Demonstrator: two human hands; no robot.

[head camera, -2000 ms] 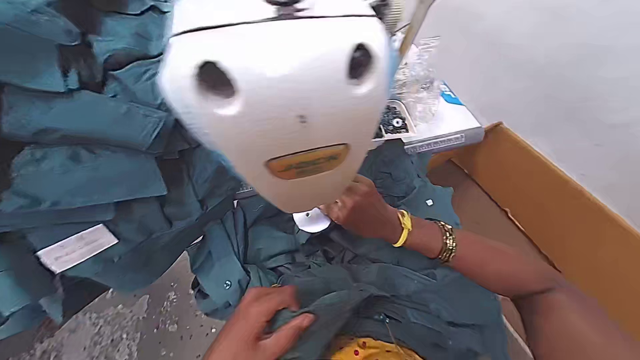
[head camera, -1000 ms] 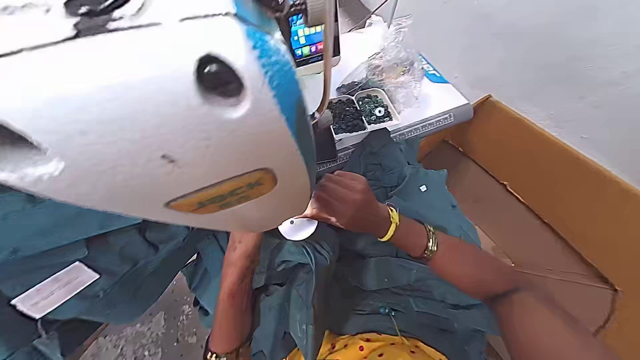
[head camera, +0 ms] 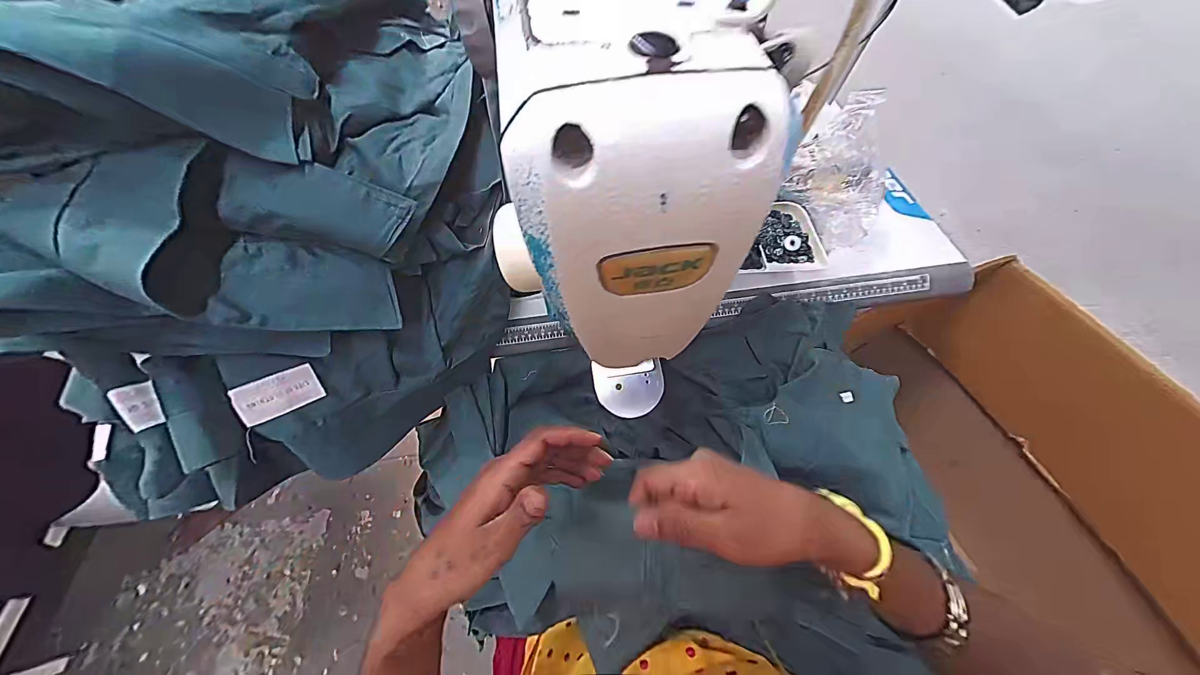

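A white Jack sewing machine head (head camera: 656,206) stands in front of me, a round white plate (head camera: 628,389) at its lower tip. Below it a teal garment (head camera: 637,534) lies over my lap. My left hand (head camera: 511,511) hovers over the garment's left part, fingers curved and apart, with nothing visible in it. My right hand (head camera: 722,511), slightly blurred and wearing a yellow bangle, is over the cloth just to the right. Its fingers are bent towards the left hand; whether they pinch the cloth is not clear.
Teal garments with white labels (head camera: 277,394) are piled at left. Behind the machine head, a tray of dark buttons (head camera: 787,239) and a clear plastic bag (head camera: 844,169) rest on the machine bed (head camera: 900,281). A cardboard box (head camera: 1069,375) stands at right. Scraps litter the floor (head camera: 234,572).
My right hand has come away from beside the white plate towards my lap. My left hand, partly behind the machine head one second ago, is now in plain sight. The view has swung left.
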